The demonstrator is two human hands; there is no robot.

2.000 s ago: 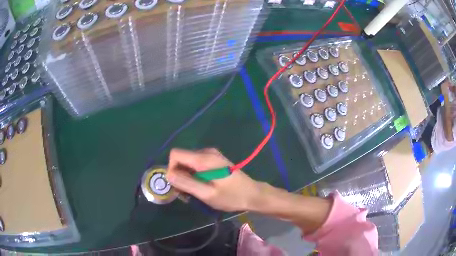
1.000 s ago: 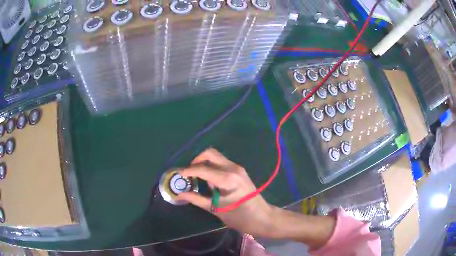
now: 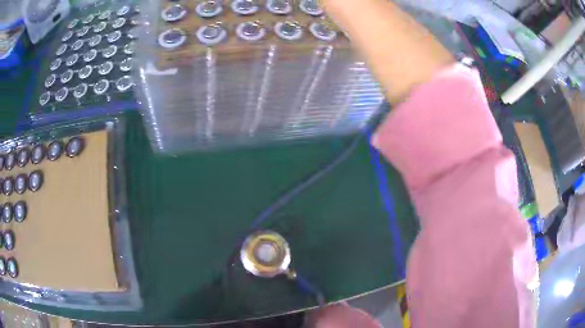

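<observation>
The round brass-and-silver test fixture lies on the green mat near the front edge. Its pale centre shows, and I see no separate disc on it. A dark blue cable runs from behind it towards the tray stack, and a connector with a cable is at its lower right. My right forearm reaches up and away over the right end of the stack. My right hand is beyond the top edge, out of the picture. My left hand is not in view. The probe is not visible.
The tall clear tray stack stands behind the fixture with ringed discs on top. The left tray holds dark-rimmed discs on brown liner. Another disc-filled tray is at back left. My pink sleeve hides the right tray's area.
My right hand has left the fixture and moved up and away out of the picture. The ringed disc is gone from the fixture. The red wire and probe are out of sight. The view has shifted left.
</observation>
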